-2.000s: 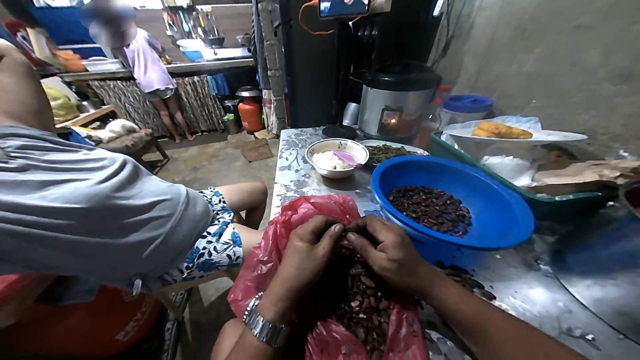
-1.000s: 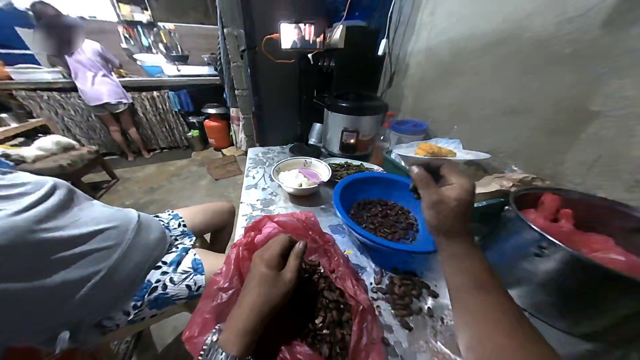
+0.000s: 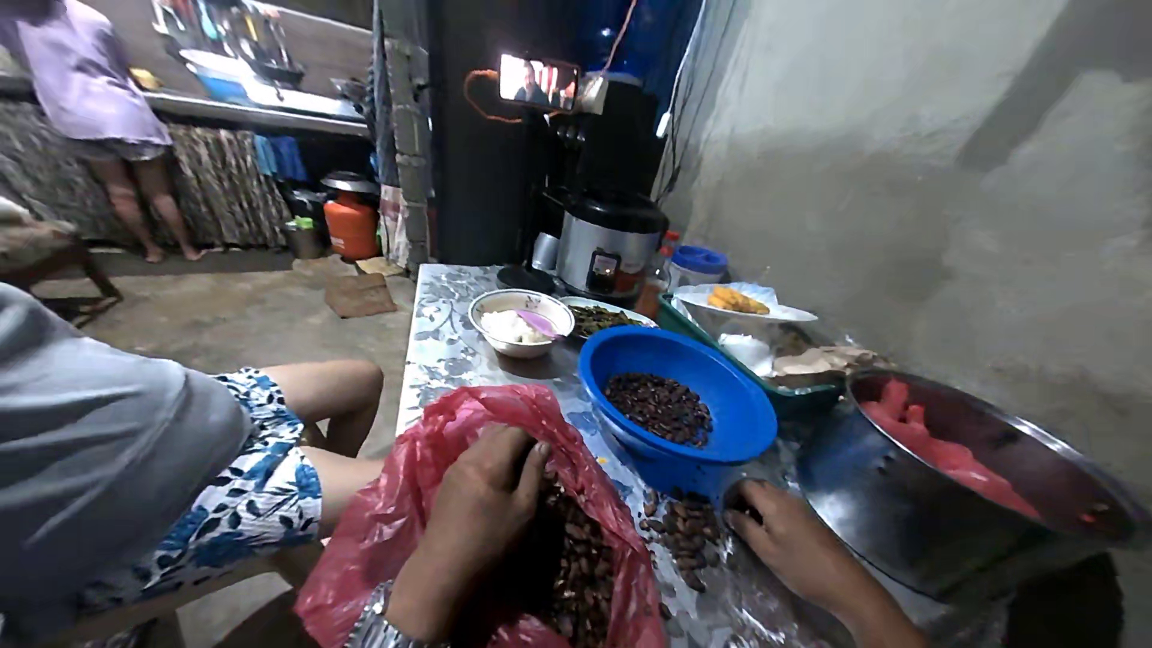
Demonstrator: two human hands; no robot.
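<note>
My left hand [image 3: 490, 481], with a metal watch at the wrist, is inside the mouth of a red plastic bag [image 3: 432, 432]; its fingers are bent together and what they hold is hidden. Brown beans [image 3: 580, 567], perhaps cacao, fill the bag. Right of it, my right hand [image 3: 774, 531] is low over the table with curled fingers, beside a small pile of beans or shells [image 3: 688, 535]. Whether it holds anything does not show. Just behind the pile stands a blue plastic basin [image 3: 738, 414] with dark beans [image 3: 661, 409] at its bottom.
A large metal pot [image 3: 891, 513] with red plastic inside stands at the right. Behind the basin are a bowl of rice [image 3: 522, 346], a plate of food [image 3: 598, 317], a rice cooker [image 3: 607, 252] and a green tray [image 3: 801, 400]. A person [image 3: 117, 432] sits close at the left.
My right hand has come down from above the blue basin's right side to the tabletop beside the small pile. My left hand remains in the bag's mouth. The view has shifted somewhat.
</note>
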